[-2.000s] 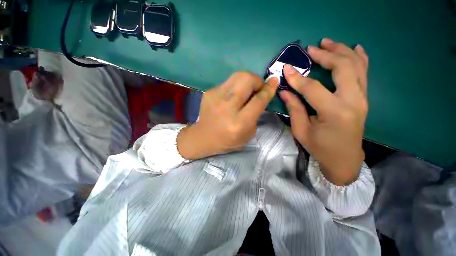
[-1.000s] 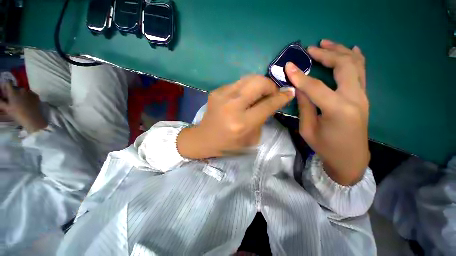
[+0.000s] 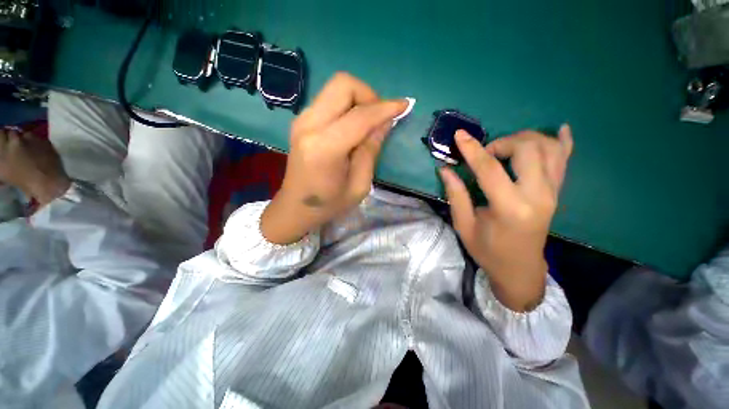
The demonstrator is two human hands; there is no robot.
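Note:
A black, glossy, rounded-square watch head lies face up on the green bench top, with a pale glare patch at its lower left. My right hand is beside it at the right, the index fingertip resting on its glass. The thumb is apart, near the lower edge, and the other fingers are spread to the right. My left hand is raised to the left of the watch head, clear of it. Its fingertips pinch a small white wipe. Part of the watch head is hidden under my right index finger.
Three black watch heads stand side by side at the upper left of the green bench. A black cable curves left of them. Small shiny metal parts are at the right edge. A coworker's hand and pale sleeves show at the left.
My left hand has moved up and left, away from the watch head, with the wipe. The watch head has turned and sits more upright. The view has shifted, bringing metal parts in at right.

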